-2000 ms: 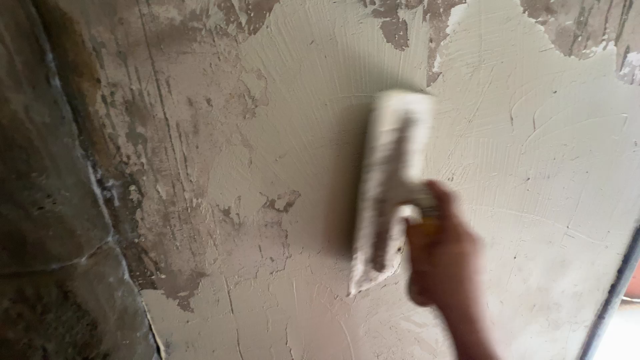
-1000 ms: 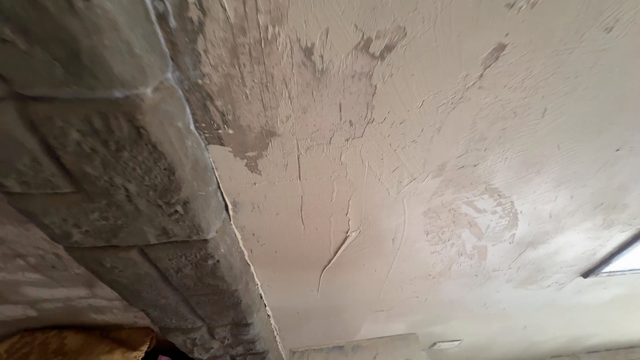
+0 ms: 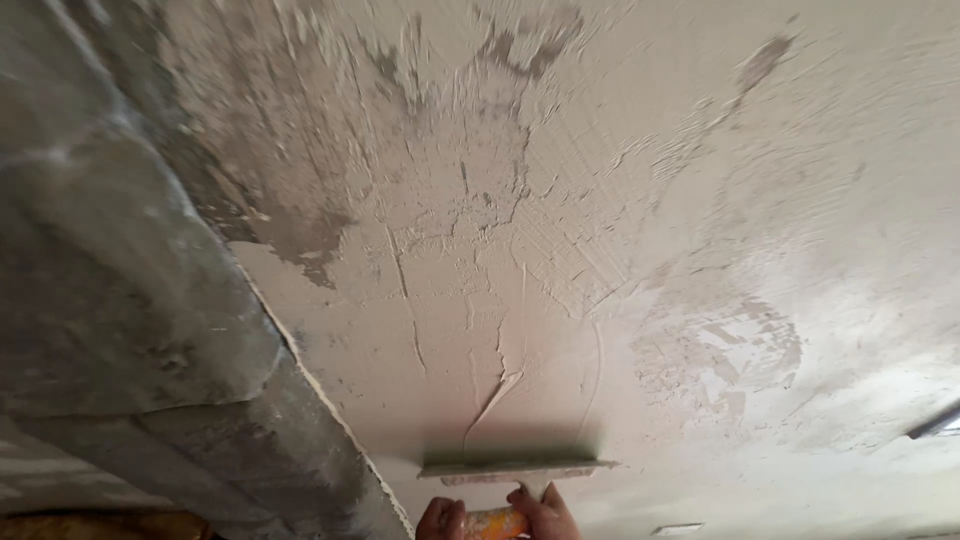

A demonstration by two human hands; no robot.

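Note:
At the bottom of the head view a plastering trowel point(image 3: 517, 472) lies with its long blade against, or very close to, the pale plastered surface point(image 3: 465, 315). Both hands are on its orange, plaster-smeared handle point(image 3: 495, 523): my left hand point(image 3: 441, 519) at the left end, my right hand point(image 3: 546, 516) at the right, by the metal shank. Above the blade, a curved ridge of wet plaster point(image 3: 491, 401) and several thin raised lines mark the coat. Darker, rough patches point(image 3: 300, 240) show through at the upper left.
Grey block masonry point(image 3: 135, 300) runs down the left side, meeting the plaster along a ragged edge point(image 3: 322, 397). A scraped round patch point(image 3: 727, 352) lies at the right. A dark-edged bright opening point(image 3: 934, 427) is at the far right, and a small pale rectangular fitting point(image 3: 677, 529) near the bottom.
Two seconds ago one hand swept the trowel over the surface at centre right; a second ago neither hand was in view. Now both hands hold it at the bottom. The view has shifted.

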